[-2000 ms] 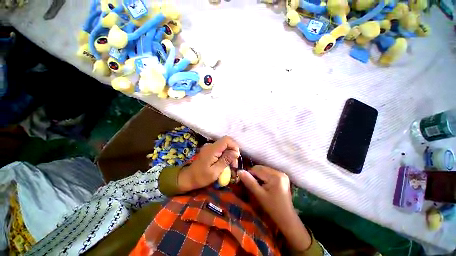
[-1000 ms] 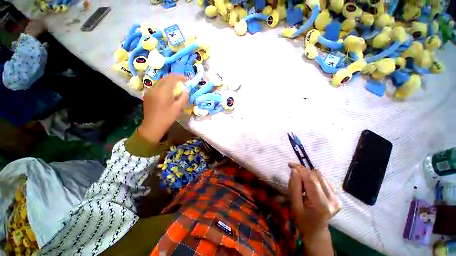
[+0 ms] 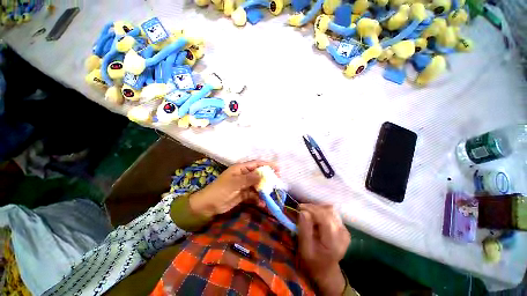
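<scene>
My left hand (image 3: pixel 226 188) holds a plush piece (image 3: pixel 275 203) by its pale yellow end, over the lap at the table edge. The blue tube hangs down to the right, towards my right hand. My right hand (image 3: pixel 323 234) has its fingers pinched together beside the tube. A thin yellowish thread runs from the plush to these fingertips. A needle cannot be made out. The thread snips (image 3: pixel 318 156) lie on the table, in front of the hands.
A finished plush pile (image 3: pixel 156 75) lies at the table's left, a larger plush pile (image 3: pixel 399 34) at the far side. A smartphone (image 3: pixel 392 162), water bottle (image 3: pixel 482 148), white-lidded jar (image 3: pixel 492 182) and purple box (image 3: pixel 460 217) lie right. A cardboard box (image 3: pixel 138 179) with pieces stands below the table edge.
My left hand has come back from the finished pile and now holds a plush piece over the lap. My right hand has let go of the snips and moved left to the thread.
</scene>
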